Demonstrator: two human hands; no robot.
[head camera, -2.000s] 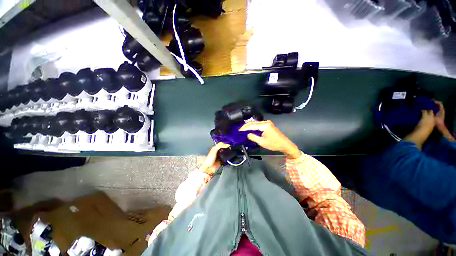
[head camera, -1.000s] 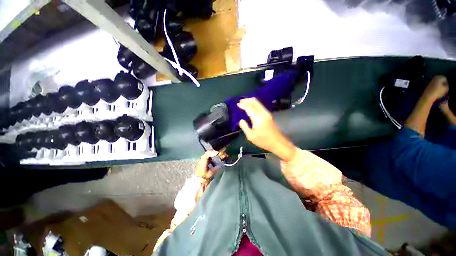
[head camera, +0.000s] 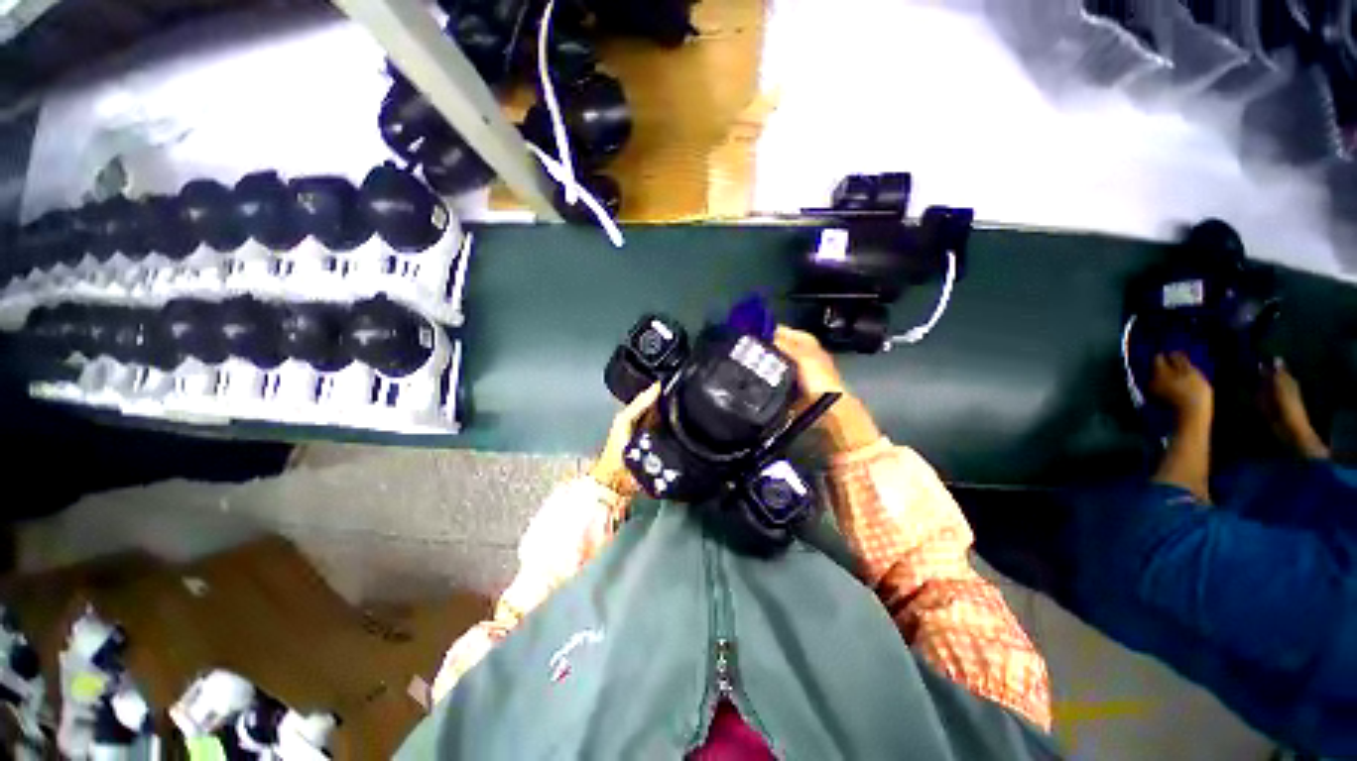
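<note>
A black security camera (head camera: 729, 394) with a big round head, a white label and smaller lens heads beside it is held close to my chest, above the bench's near edge. My left hand (head camera: 618, 440) grips its left side, fingers partly hidden behind it. My right hand (head camera: 816, 384) is at its right side, partly hidden by the housing. A dark blue-purple cloth (head camera: 749, 317) shows behind the camera's top, by my right hand. Another black security camera (head camera: 860, 262) with a white lead lies on the green bench to the right.
White trays (head camera: 447, 390) with black ball units stand at left. A white frame bar (head camera: 447, 101) crosses above. Black units lie on the cardboard sheet (head camera: 692, 112). At right, a person in blue sleeves (head camera: 1191, 572) handles a camera. Cartons (head camera: 223, 610) are on the floor at left.
The held camera has been turned so its label and lens heads show, and lifted nearer my chest. The cloth, spread out a second ago, is now mostly hidden behind it.
</note>
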